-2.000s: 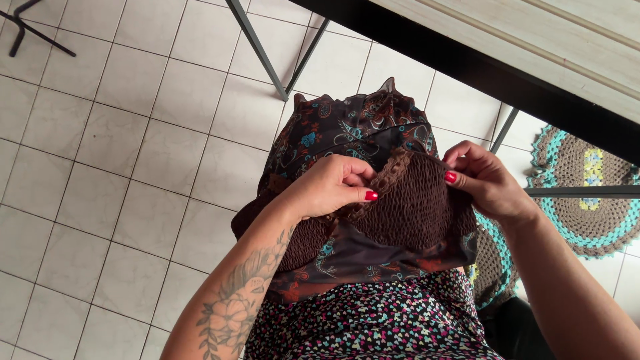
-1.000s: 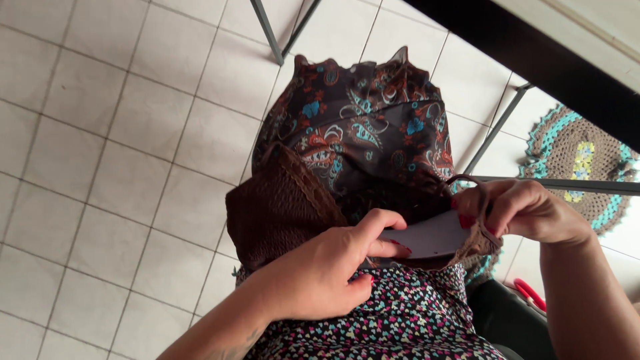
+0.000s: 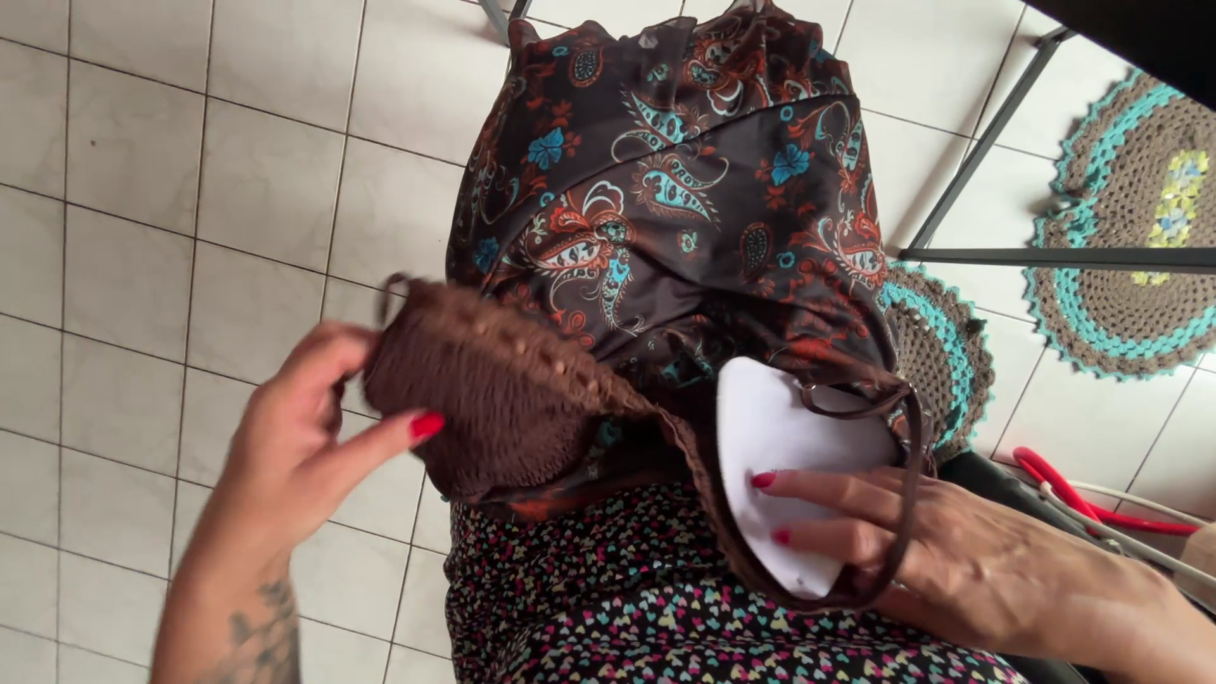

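Note:
A dark paisley-print garment [image 3: 665,209] lies across the lap, over clothing with a small heart print [image 3: 608,589]. My left hand [image 3: 304,437] is at the outer edge of its brown smocked cup [image 3: 494,399], thumb in front and fingers partly hidden behind. At the right, a white cup pad [image 3: 779,456] lies against the inside of the other cup. My right hand [image 3: 912,541] rests two fingertips on that pad, its other fingers under or behind the edge. A thin brown strap [image 3: 912,484] loops over the back of this hand.
White floor tiles [image 3: 133,256] extend at the left. Crocheted rugs [image 3: 1092,275] in brown and turquoise lie on the floor at the right, behind a dark metal frame [image 3: 1054,256]. A red tubular item [image 3: 1064,494] and a white cord [image 3: 1121,494] are near the right forearm.
My left hand has moved from the white pad to the smocked cup on the left. My right hand has gone from the strap area onto the pad, which now shows more fully.

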